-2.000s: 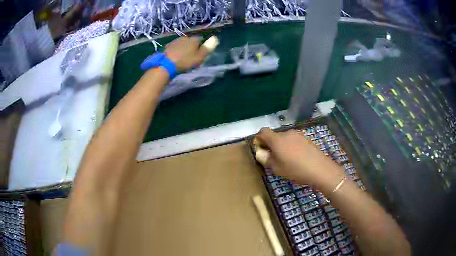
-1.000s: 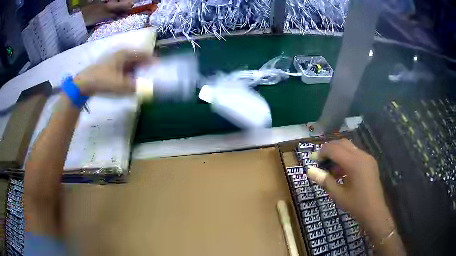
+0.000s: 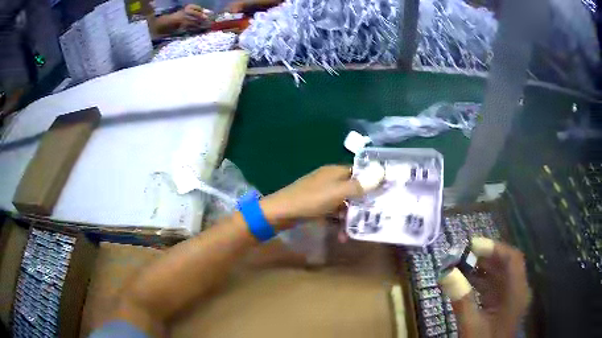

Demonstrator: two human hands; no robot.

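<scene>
My left hand (image 3: pixel 330 191), with a pale cot on the thumb and a blue wristband, grips the left side of a white square housing shell (image 3: pixel 396 191). The shell's open side faces me and shows dark slots. My right hand (image 3: pixel 492 277), with pale cots on thumb and finger, pinches a small black-and-white part (image 3: pixel 467 259) just right of and below the shell, not touching it. A carton with rows of small silvery parts (image 3: pixel 432 297) lies under both. A clear plastic bag (image 3: pixel 228 185) and white cord hang behind my left wrist.
A brown carton (image 3: pixel 284 304) with a pale stick-like tool (image 3: pixel 398 310) lies in front. A white board (image 3: pixel 132 138) bears a brown box (image 3: pixel 56 162). Beyond the green conveyor (image 3: pixel 290 112) are heaped white cords (image 3: pixel 343 33) and another person's hands (image 3: pixel 191 16). A grey post (image 3: pixel 492 99) stands right.
My left hand has brought the shell from over the conveyor and board to above the parts carton. My right hand has lifted the small part from the rows. The view has shifted left.
</scene>
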